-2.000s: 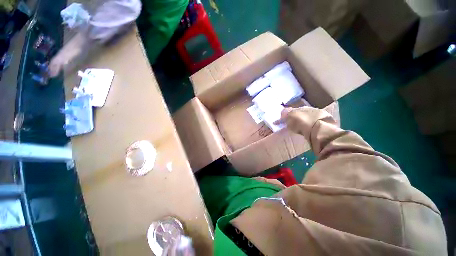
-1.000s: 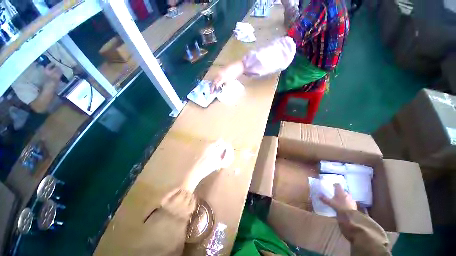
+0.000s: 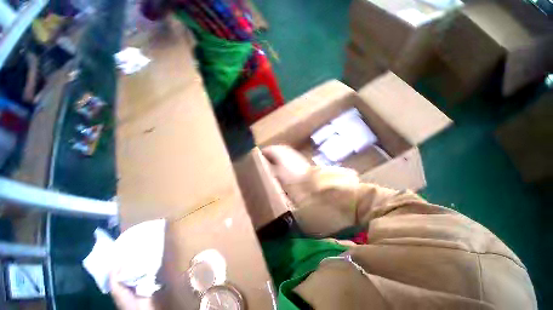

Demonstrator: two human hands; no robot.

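Observation:
My left hand (image 3: 124, 295), cut off low at the left, holds a crumpled white wrapping sheet (image 3: 142, 251) over the bench's left edge. My right hand (image 3: 286, 161) is blurred, over the near-left side of the open carton (image 3: 303, 100); its fingers and any held thing cannot be made out. White wrapped bundles (image 3: 347, 138) lie inside the carton. A pale round disc (image 3: 207, 270) lies on the cardboard-covered bench (image 3: 176, 145), and a second round part with a metallic rim (image 3: 222, 298) lies beside it at the lower edge.
A crumpled white sheet (image 3: 131, 60) lies far up the bench. The dark green belt (image 3: 76, 181) at left carries blurred metallic units (image 3: 87, 138). A white upright (image 3: 57, 198) crosses it. A person in a plaid sleeve and green apron is by a red stool (image 3: 259, 91). More cartons (image 3: 388, 36) stand behind.
The view has turned. My right hand has moved from the bundles to the carton's bench side. My left hand, earlier stretched over the bench, now has the white sheet. The neighbour's reaching arm is gone.

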